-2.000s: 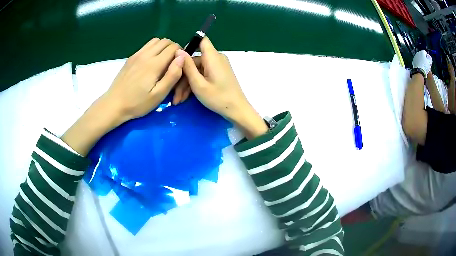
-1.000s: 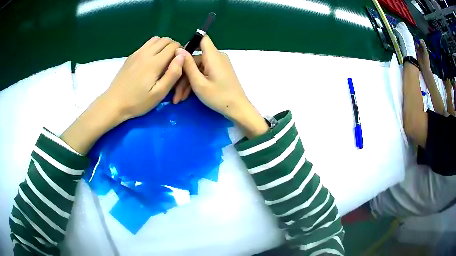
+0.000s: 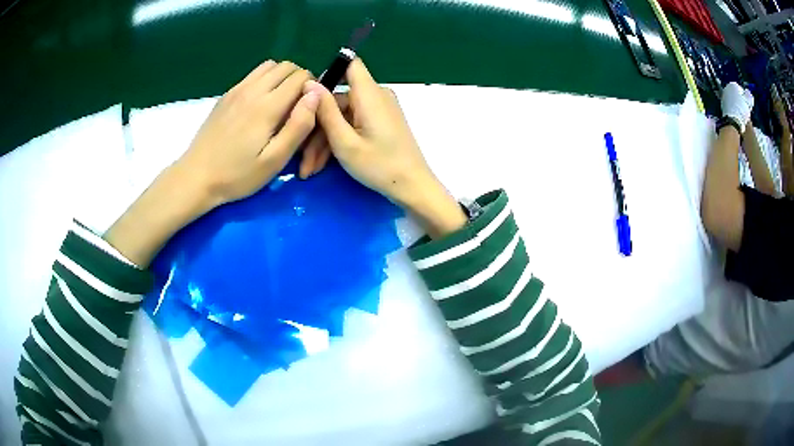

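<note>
My right hand [image 3: 374, 135] holds a pointed hand tool [image 3: 335, 70] with a black handle and a white band; its far end points up and right over the green belt. My left hand [image 3: 248, 135] rests against my right hand, their fingertips touching near the tool. Whether the left fingers also hold the tool is hidden. Below both hands lies a pile of peeled blue film [image 3: 279, 253], shiny and overlapping, on the white table cover [image 3: 522, 157].
The green conveyor belt [image 3: 487, 52] runs along the top, with a dark phone middle frame [image 3: 634, 39] at its upper right. A blue-and-black marker [image 3: 619, 196] lies right of my hands. A red tray [image 3: 694, 17] is at upper right. Another person's arm [image 3: 723, 165] and gloved hand show at right.
A phone middle frame has come further into view on the belt at upper right. The other person's gloved hand reached toward the belt and has drawn back. My hands have hardly moved.
</note>
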